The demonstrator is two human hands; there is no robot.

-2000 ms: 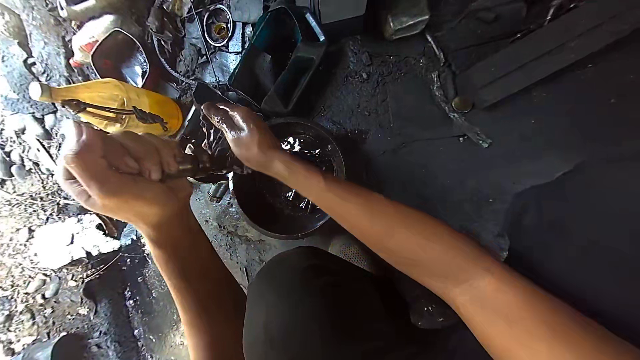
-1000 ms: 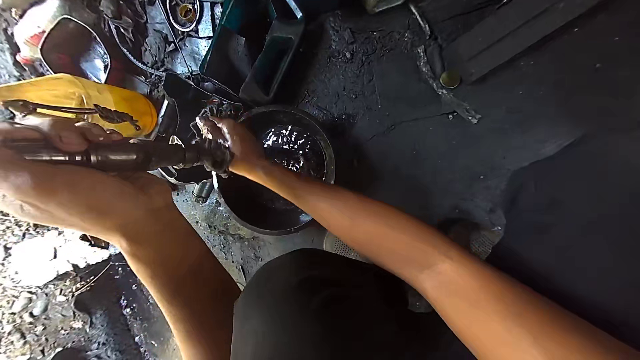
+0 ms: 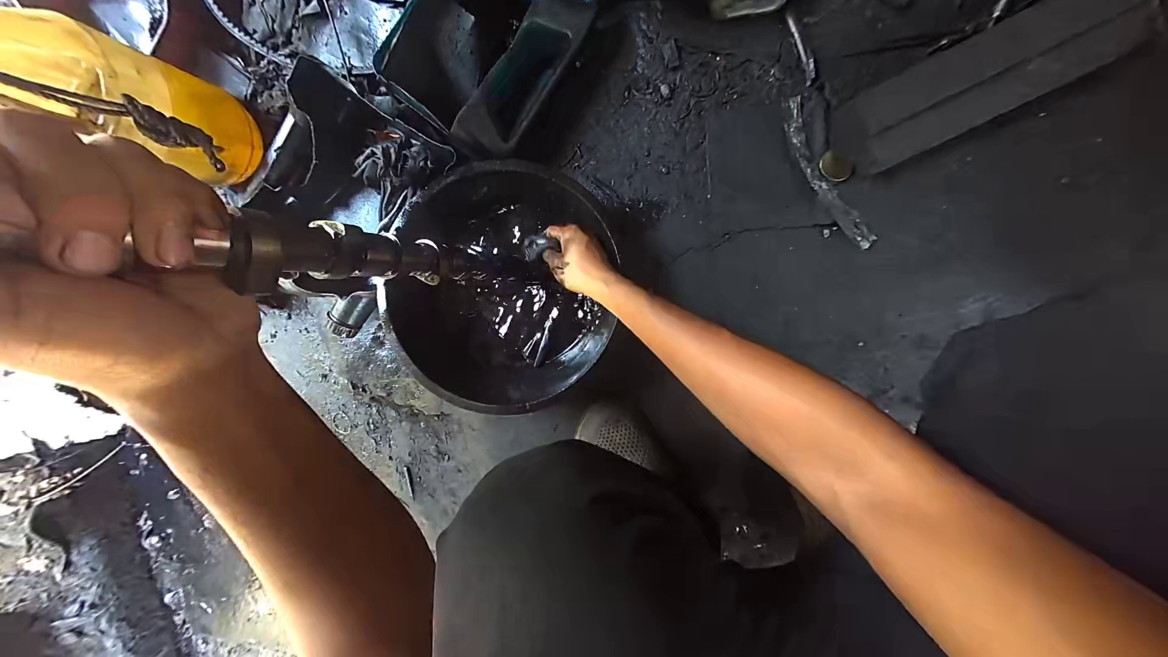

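Note:
My left hand is closed around a dark metal shaft with lobes, which looks like a camshaft. The shaft lies nearly level across the view, and its far end reaches over a round black basin. Dark, glossy liquid fills part of that basin. Over the liquid, near the basin's right side, my right hand holds a small dark wad, perhaps a rag or brush; its kind is unclear. Whether the wad touches the shaft's end cannot be told.
A yellow plastic bottle lies at the upper left. Beyond the basin stands a cut dark container. A small metal cylinder is left of the basin, a flat dark bar at the upper right. My knee is below.
My right hand, near my left hand two seconds ago, is now farther off over the basin. The shaft now extends above the basin's liquid. The view has shifted closer to the shaft.

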